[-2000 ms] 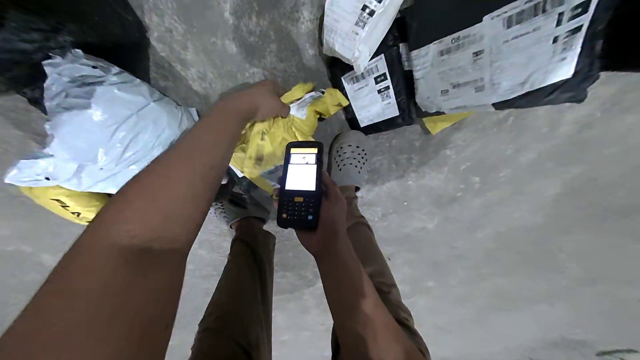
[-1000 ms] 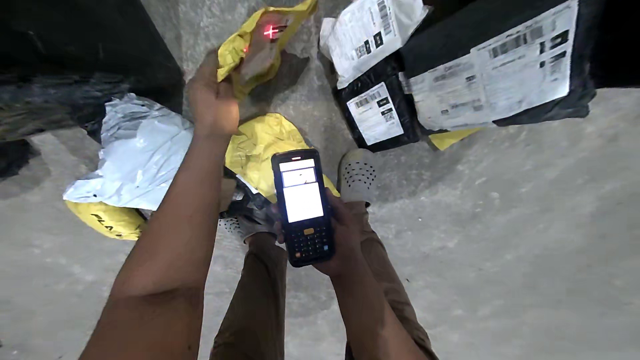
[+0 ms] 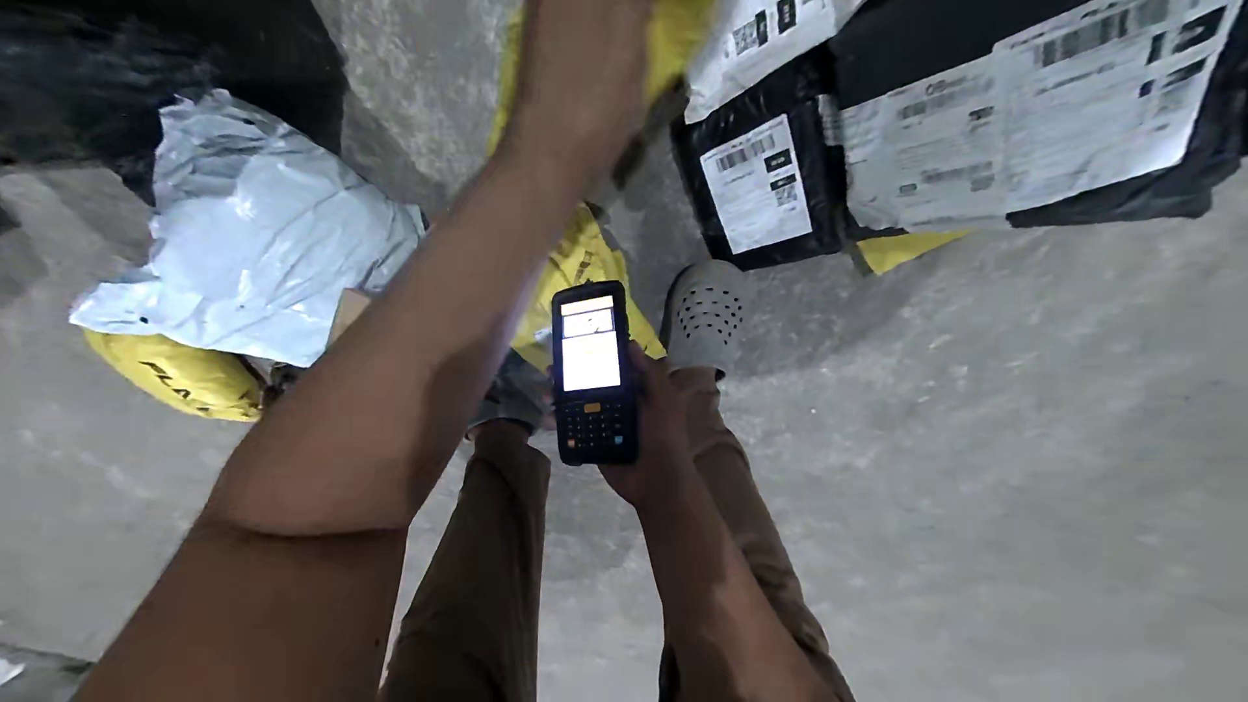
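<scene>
My right hand point(image 3: 648, 429) grips a black handheld barcode scanner point(image 3: 596, 372) with a lit screen and a keypad. At the top edge, blurred and partly cut off, my left hand point(image 3: 590, 58) is on a yellow plastic mailer point(image 3: 682, 44) that shows on both sides of it; the fingers are hidden. Another yellow plastic parcel point(image 3: 585, 263) lies on the floor behind the scanner, between my feet. Right of my left hand are a white labelled parcel point(image 3: 760, 44) and a small black parcel point(image 3: 756, 175) with a white label.
A large black parcel point(image 3: 1102, 200) with labels lies at upper right, a yellow corner point(image 3: 907, 251) under it. At left, a silvery-white poly mailer point(image 3: 263, 234) rests over a yellow parcel point(image 3: 175, 375), near black wrapping point(image 3: 166, 68). My grey clog point(image 3: 707, 312) stands on the concrete floor point(image 3: 975, 468).
My left hand reached the yellow parcels on the floor, then lifted one yellow mailer, on which a red scan light showed. It has since moved right with the mailer. My right hand keeps the scanner.
</scene>
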